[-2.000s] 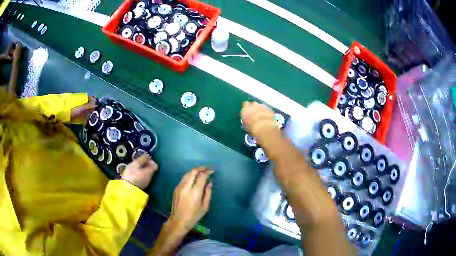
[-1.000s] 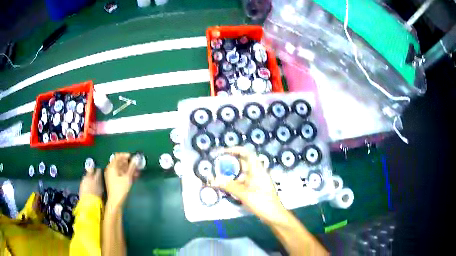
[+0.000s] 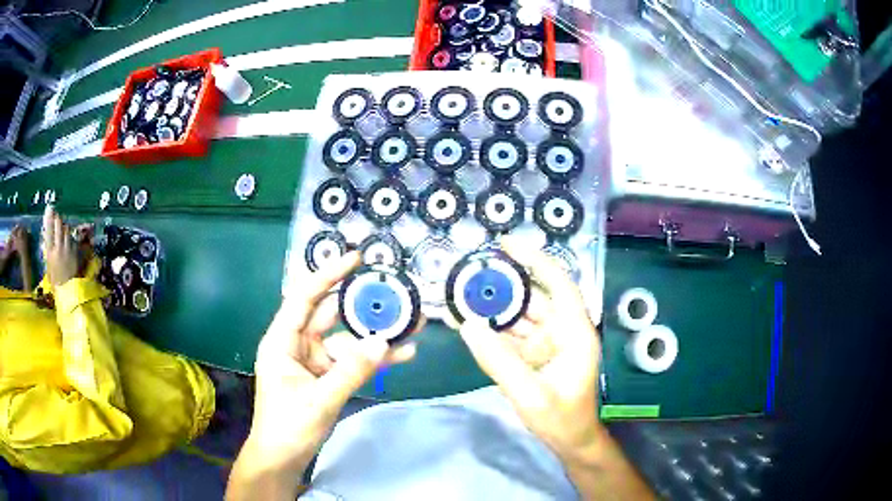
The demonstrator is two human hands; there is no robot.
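Note:
My left hand (image 3: 318,338) holds a round disc unit (image 3: 377,305) by its thick black rim, with its silver ring and blue centre facing up. My right hand (image 3: 543,338) holds a second disc unit (image 3: 488,292) of the same look. The two discs are side by side and apart, above the near edge of the clear plastic blister tray (image 3: 597,176). The tray bears rows of black-rimmed discs. Its nearest row is partly hidden by my hands and the held discs; some pockets there look pale, and I cannot tell what they hold.
Red bins of discs stand at the far left (image 3: 203,122) and behind the tray (image 3: 423,39). A white bottle (image 3: 232,84) is beside the left bin. White rolls (image 3: 653,349) lie right. A pink-sided case (image 3: 704,240) is under clear plastic. A person in yellow (image 3: 78,382) works at left.
The view has shifted, with the tray now centred. My left hand has come from the belt to the tray with a disc. My right hand still holds a disc, now beside the left one.

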